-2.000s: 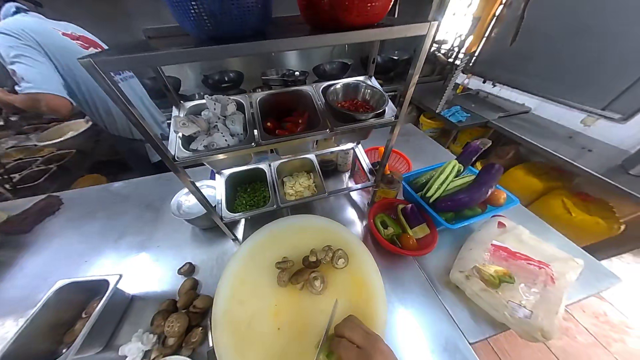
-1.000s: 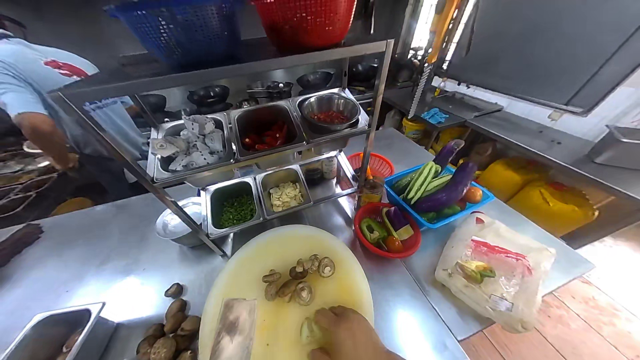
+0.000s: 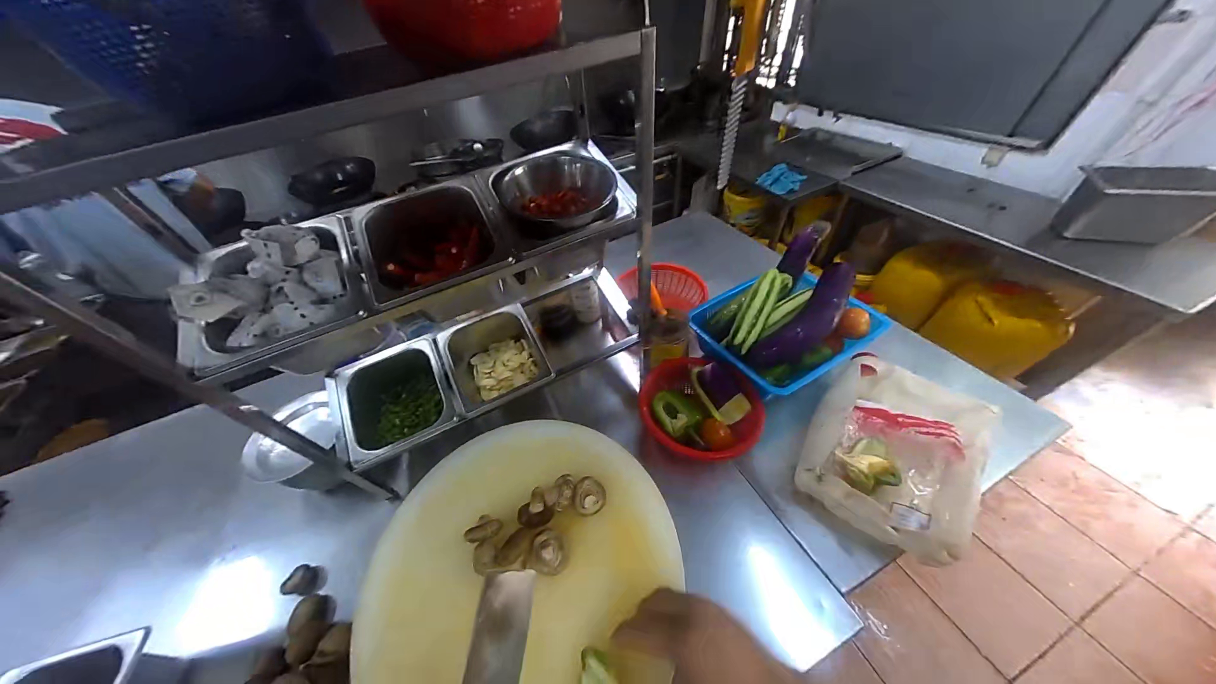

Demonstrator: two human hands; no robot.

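A round yellowish cutting board (image 3: 608,532) carries several brown mushrooms (image 3: 546,551) near its middle. The blade of a cleaver (image 3: 503,617) lies over the board below them; its handle is out of the frame. My right hand (image 3: 670,632) is blurred over the board's right edge, its fingers close to a green vegetable piece (image 3: 597,665); whether they grip it is unclear. My left hand does not show, and I cannot tell whether it holds the cleaver.
Mushrooms (image 3: 313,632) lie left of the board, a metal pan (image 3: 123,655) beyond. A metal rack (image 3: 646,190) with food pans stands behind. To the right are a red basket (image 3: 750,432), a blue basket (image 3: 879,328) with eggplants, and a plastic bag (image 3: 826,427) bearing vegetable scraps.
The cleaver blade, beside my right hand two seconds ago, is now farther left on the board. My right hand has moved toward the board's right edge. The view has shifted closer.
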